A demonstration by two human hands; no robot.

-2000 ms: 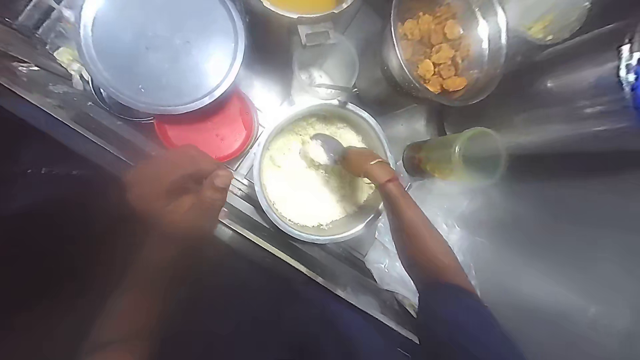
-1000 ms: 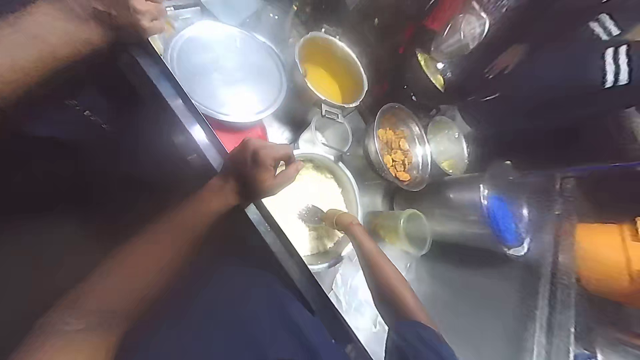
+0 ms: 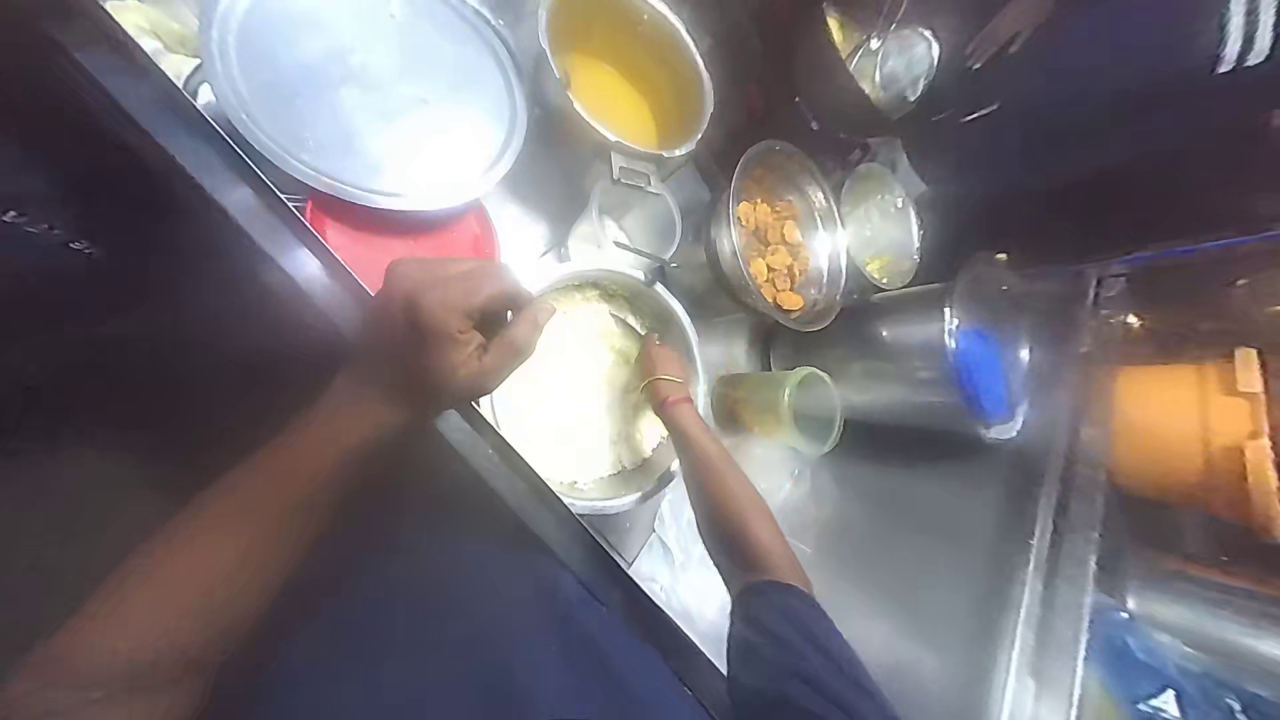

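Note:
A round metal pot (image 3: 685,465) holds a pale, fluffy food, partly washed out by glare. Inside it is my right hand (image 3: 662,370), its fingers closed around a metal spoon (image 3: 628,322) that is partly sunk in the food. My left hand (image 3: 460,325) is at the pot's left rim, fingers curled and thumb toward the pot; whether it grips the rim is unclear. Behind that hand lies a red plastic lid or plate (image 3: 405,238), partly under a large round metal lid or tray (image 3: 365,95). A greenish clear container (image 3: 780,408) lies on its side to the right of the pot.
Farther back are a pot of yellow liquid (image 3: 615,90), a clear jug (image 3: 635,220) and a steel bowl of orange-brown pieces (image 3: 775,250). A steel vessel (image 3: 890,345) lies right of these. The counter's metal edge (image 3: 540,510) runs diagonally. Another person's hand (image 3: 1010,30) shows at top right.
The view has swung to the right since two seconds ago. A forearm and hand seen at top left one second ago are out of view. My right hand stays in the pot with the spoon.

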